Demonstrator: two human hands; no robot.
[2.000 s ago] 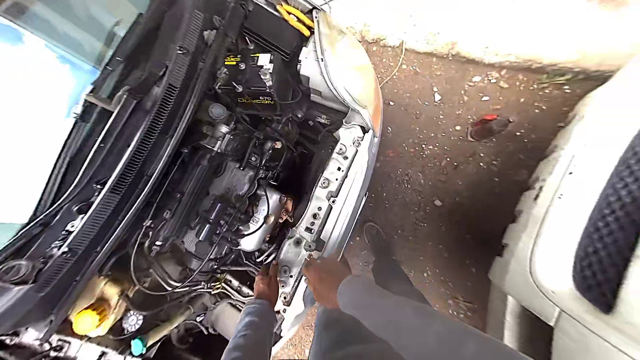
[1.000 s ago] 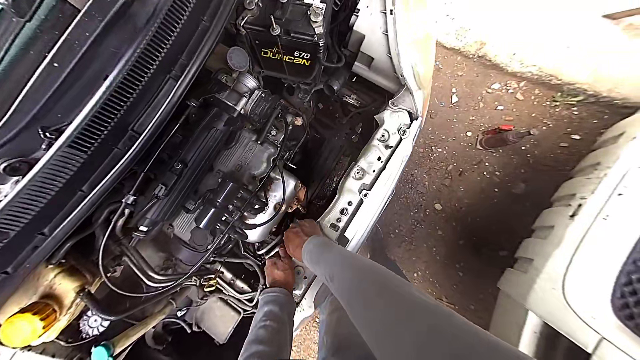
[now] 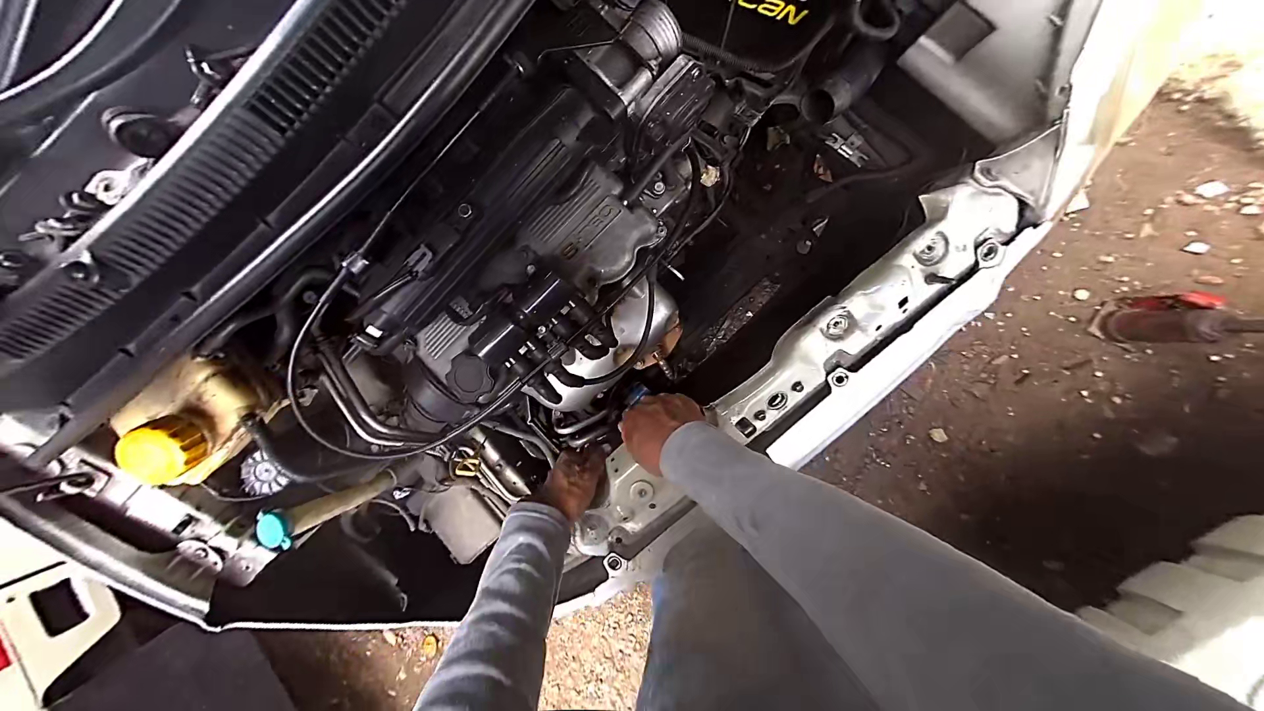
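Note:
My right hand reaches over the silver radiator support panel into the engine bay. A small blue piece shows at its fingertips; what it belongs to is hidden. Just to the left, my left hand is down behind the same panel, beside metal pipes, its fingers mostly out of sight. Directly beyond both hands lie the silver exhaust heat shield and the black ignition coil with its cables. The engine's ribbed cover is farther up.
A yellow reservoir cap and a turquoise filler cap are at the left. The battery is at the top. A dark gap lies between engine and panel. On the dirt at right rests a reddish object, near a white bumper.
The view has moved much closer to the engine. My right hand was on top of the front panel two seconds ago and has since moved down beside the pipes. A bit of blue now shows at its fingers.

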